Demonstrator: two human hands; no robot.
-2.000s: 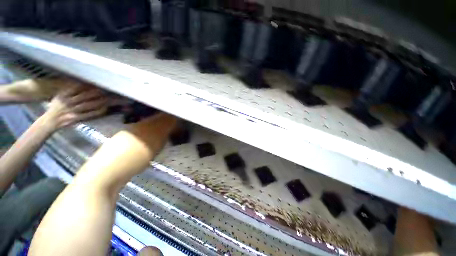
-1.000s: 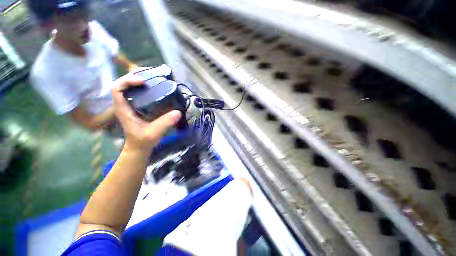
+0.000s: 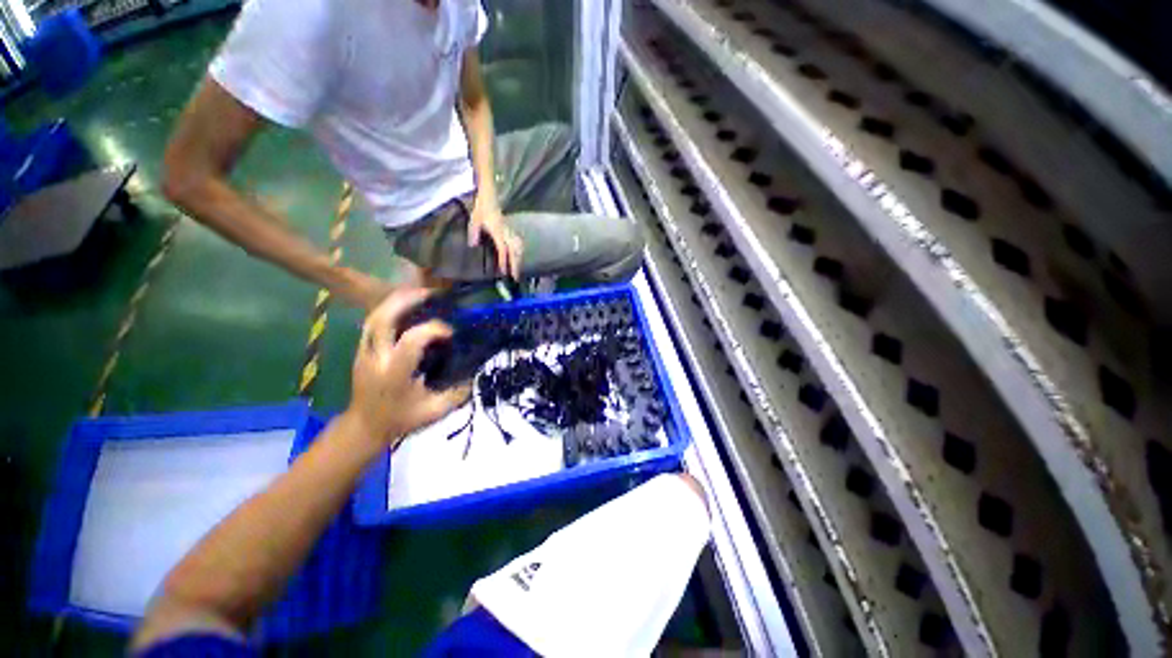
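My left hand [image 3: 401, 366] reaches in from the lower left and grips black power adapters [image 3: 450, 345] over the left part of the blue bin [image 3: 527, 495]. My fingers and blur hide how many there are. The bin has black adapters in rows along its far and right sides, with tangled black cords [image 3: 553, 386] in the middle. The white liner [image 3: 476, 469] shows at the near left, with a few thin cords on it. My right hand is not in view.
A seated person [image 3: 373, 116] is beyond the bin, one hand near its far edge. Blue crates [image 3: 180, 514], the top one white inside, stand at left. Rack shelves [image 3: 823, 321] with dark squares rise at right. My white-clothed leg [image 3: 604, 566] is in front.
The view has turned from the rack to the bin. My left hand, holding adapters up in the air a second ago, is now lower, at the bin. My right arm has left view.
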